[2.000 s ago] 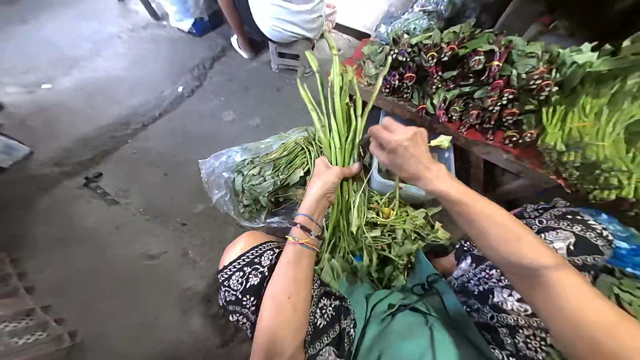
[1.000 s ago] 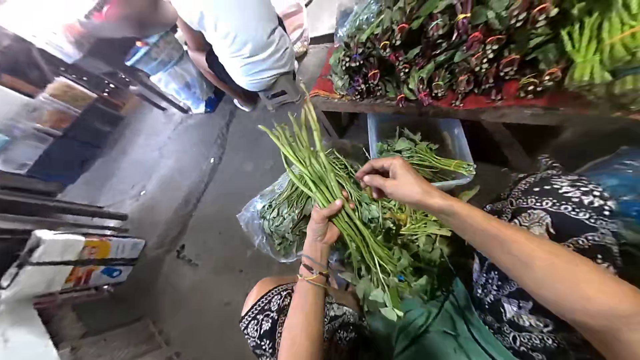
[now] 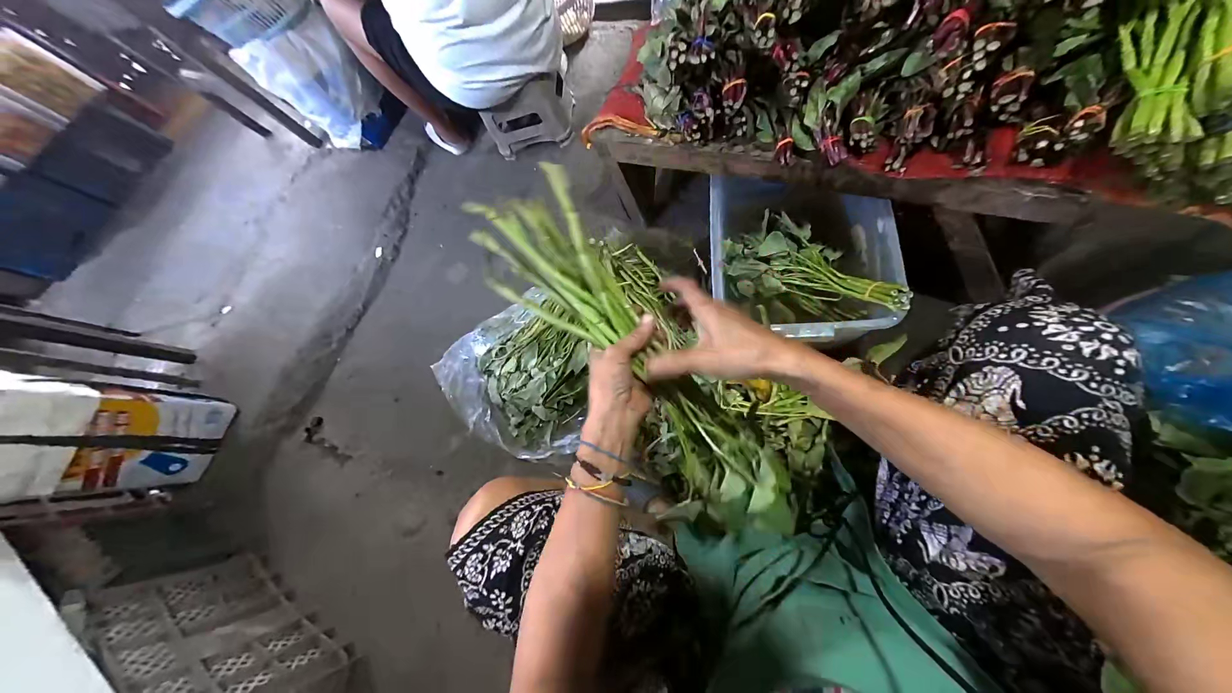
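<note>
My left hand (image 3: 621, 380), with bands around its wrist, is closed around a bunch of long green leafy stems (image 3: 587, 284). The bare stem ends point up and away, somewhat blurred, and the leaves hang down over my lap. My right hand (image 3: 717, 337) is at the bunch's right side, thumb and fingers spread, its thumb close to the stems; whether it touches them is unclear. Behind the bunch, a clear plastic bag (image 3: 462, 371) of leafy greens lies on the floor. More loose greens (image 3: 799, 433) lie below my right forearm.
A clear plastic bin (image 3: 837, 330) holding a tied bunch of greens stands by a wooden bench (image 3: 760, 162) covered with banded vegetable bundles (image 3: 905, 87). A person (image 3: 472, 48) sits on a gray plastic stool (image 3: 529, 120). A printed carton (image 3: 144, 438) and a plastic crate (image 3: 202, 626) are at left.
The view has swung, with more of the floor at left in sight. My right hand has opened its fingers beside the bunch; a second ago they were pinched together near the stems.
</note>
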